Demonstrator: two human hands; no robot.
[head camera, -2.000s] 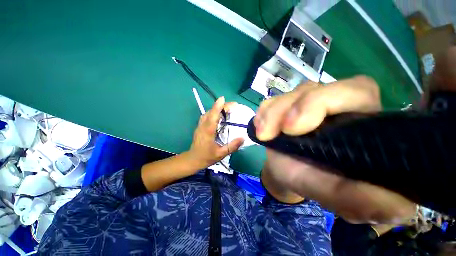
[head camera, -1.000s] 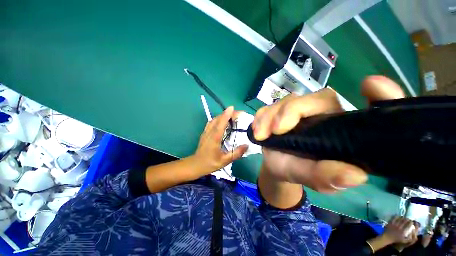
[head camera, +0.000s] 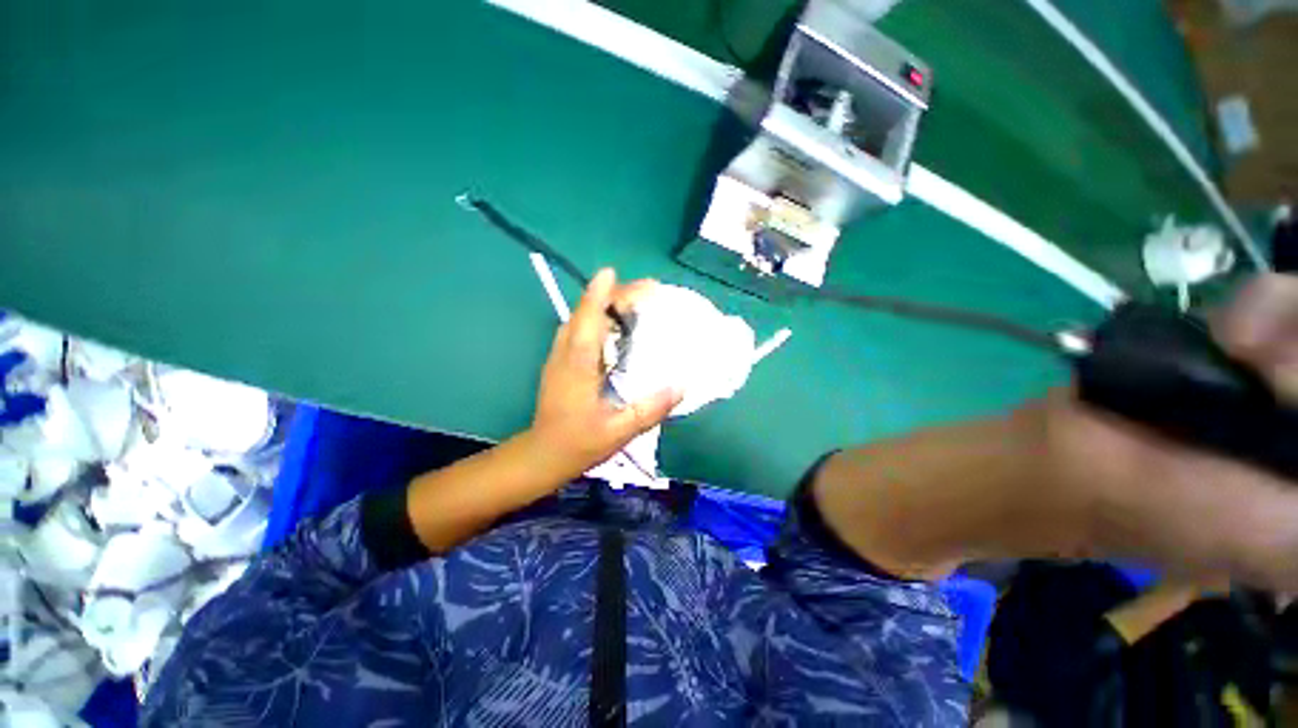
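My left hand (head camera: 584, 377) holds a white camera body (head camera: 690, 346) on the green bench, thumb and fingers around its left side. Two thin white antennas (head camera: 550, 286) stick out to either side of the body. A black pigtail cable (head camera: 524, 238) runs from it to the upper left. My right hand (head camera: 1139, 477), blurred, is shut on the black electric screwdriver (head camera: 1174, 373) at the right. Its long thin bit points left, with the tip at the screw feeder's (head camera: 840, 121) front pickup. Whether a screw is on the tip cannot be told.
A blue tote (head camera: 292, 477) heaped with white parts (head camera: 128, 491) stands at the lower left. Another white unit (head camera: 1186, 256) lies on the belt at the upper right. Cardboard boxes (head camera: 1253, 157) are at the far right. Another person's arm (head camera: 1150, 609) shows at the lower right.
My right hand has drawn the screwdriver off the white body and to the right; the bit tip is now at the feeder. My left hand still holds the body.
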